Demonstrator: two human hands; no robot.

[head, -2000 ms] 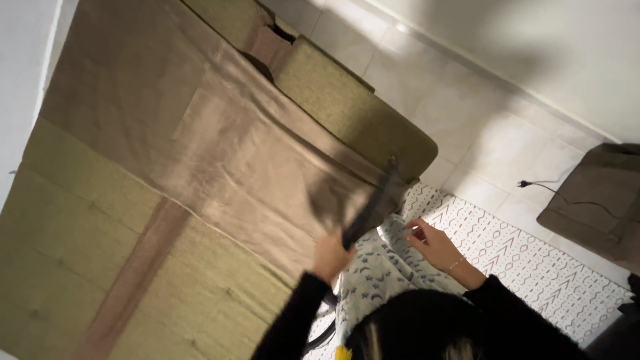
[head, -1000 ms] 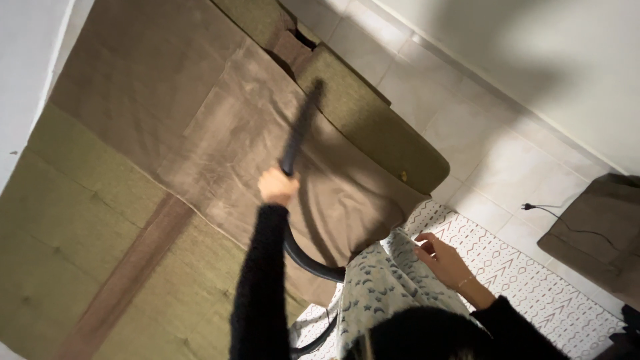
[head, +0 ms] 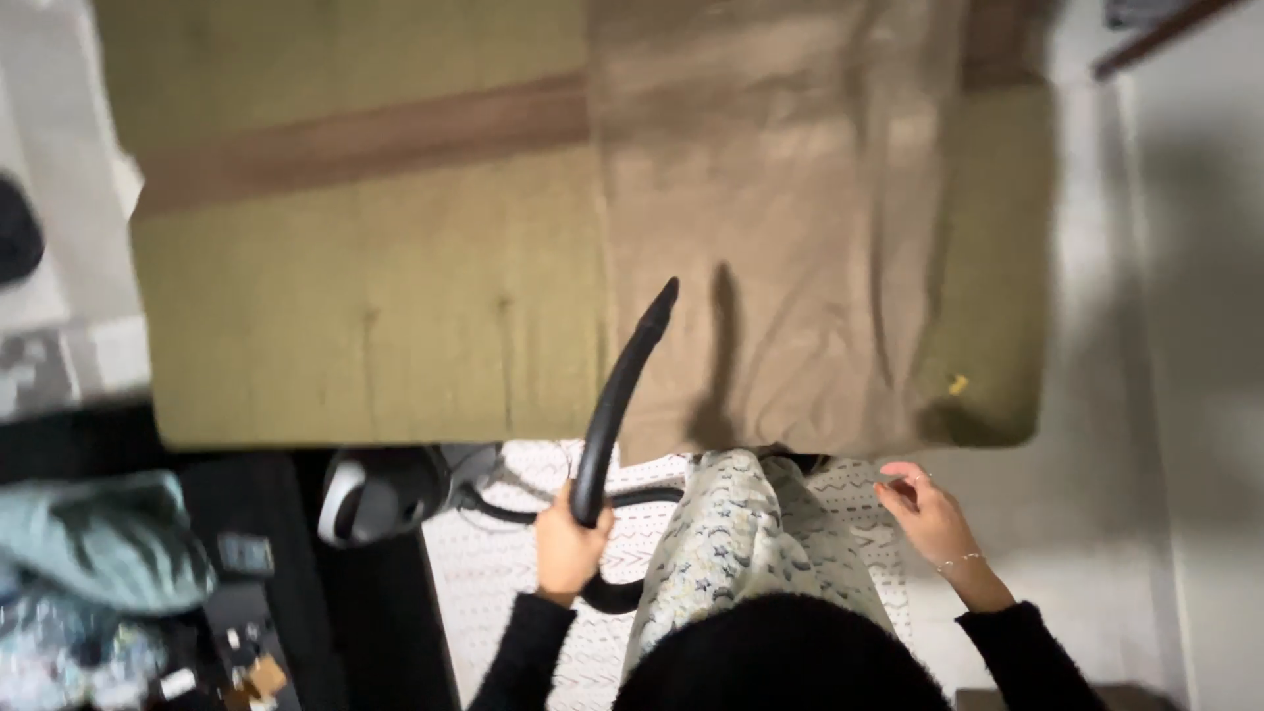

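My left hand [head: 573,543] is closed around a black vacuum cleaner hose [head: 602,434]. Its narrow nozzle [head: 660,304] points up and away over the brown cloth cover [head: 671,217], and whether it touches the cloth cannot be told. The cloth lies across a green upholstered sofa [head: 395,296] with a brown stripe. From my grip the hose loops down and behind me toward a dark canister vacuum cleaner [head: 390,494] at the sofa's near edge. My right hand [head: 918,509] hangs free beside my patterned trousers, fingers loosely curled, holding nothing.
Beneath me is a white patterned rug [head: 523,612]. A tiled floor [head: 1086,513] and a pale wall lie to the right. At lower left, a grey-green cloth [head: 109,543] and small items rest on a dark surface. A small yellow thing [head: 957,384] is on the sofa's right part.
The view has swung strongly leftward, bringing the vacuum cleaner into sight. My left hand still grips the hose, which pointed toward the sofa's far cushion a second ago. My right hand stays empty.
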